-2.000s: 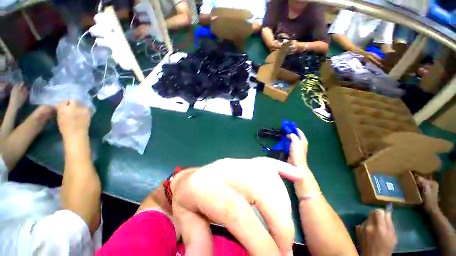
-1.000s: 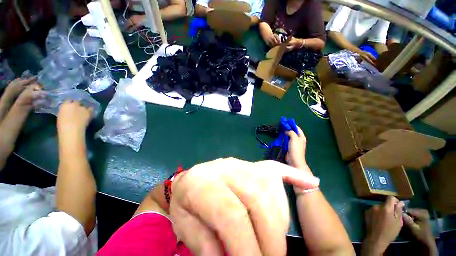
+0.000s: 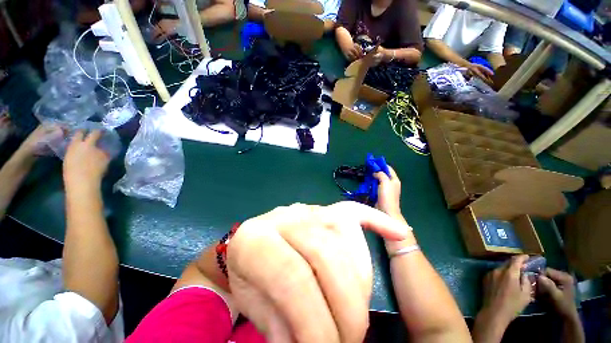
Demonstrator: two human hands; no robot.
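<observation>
My left hand (image 3: 301, 268), with a red and black bracelet, is large and close to the camera. Its thumb points right and its fingers bend down; nothing shows in it, and the fingertips are cut off by the lower edge. My right hand (image 3: 388, 191), with a bangle, grips a bright blue cloth (image 3: 375, 175) above the green table. A thin black adapter cable (image 3: 345, 179) loops out to the left of the cloth. Any adapter body inside the cloth is mostly hidden.
A black adapter pile (image 3: 258, 90) lies on a white sheet (image 3: 224, 136). Clear bags (image 3: 153, 161) and a neighbour's hands are left. A mailer box (image 3: 499, 234), a divider tray (image 3: 482, 147) and another person's hands are right. Yellow-green strands (image 3: 404, 120) lie beyond.
The scene has shifted slightly left as the view moved. My left hand's fingers are closer together than at first. My right hand still grips the cloth. The right neighbour's hands now hold a small grey item.
</observation>
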